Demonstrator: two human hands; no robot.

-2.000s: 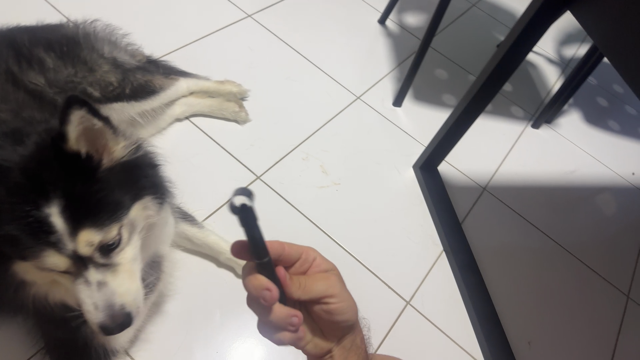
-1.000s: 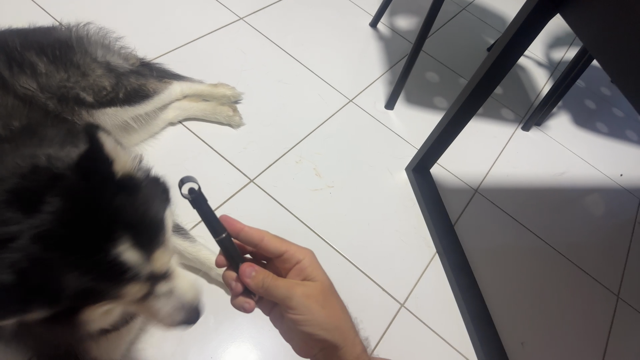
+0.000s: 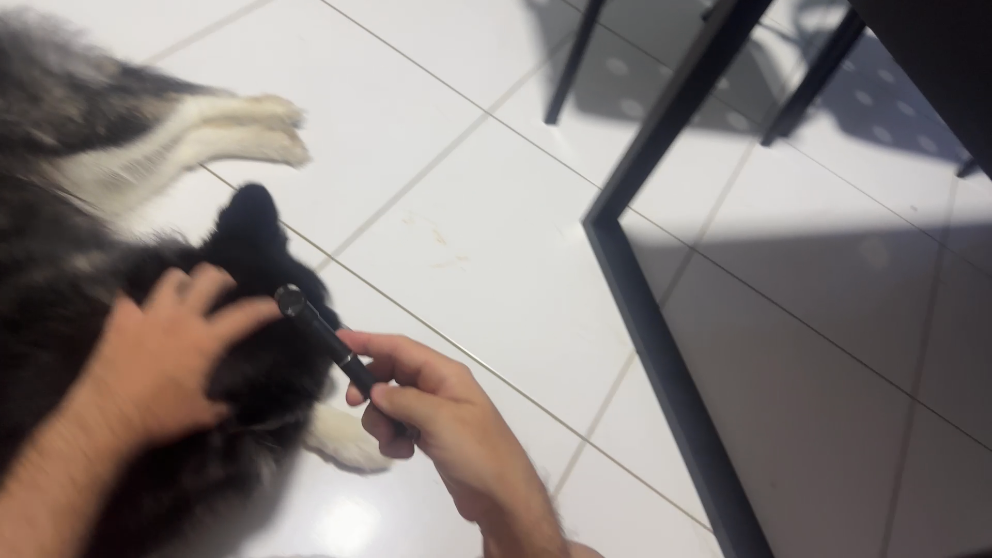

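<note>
A black and white dog [image 3: 256, 356] lies on the tiled floor at the left, its head turned so that its face is hidden from view. My left hand [image 3: 167, 353] rests with spread fingers on the dark fur at the back of its head and neck, slightly blurred. In my right hand [image 3: 426, 415] is a slim black tool with a round end [image 3: 325, 341], its kind not clear. That round end points up and left, over the dog's head near my left fingertips. A pale front paw [image 3: 349, 442] shows below the tool.
White floor tiles [image 3: 434, 232] with dark joints lie beneath, bearing faint brownish marks. A black angular metal frame [image 3: 666, 364] stands at the right, with dark legs of furniture [image 3: 573, 66] behind it and a black surface [image 3: 930, 54] in the upper right corner.
My left hand has come into view and onto the dog. The dog's head has turned, hiding the face seen two seconds ago. My right hand still holds the black tool.
</note>
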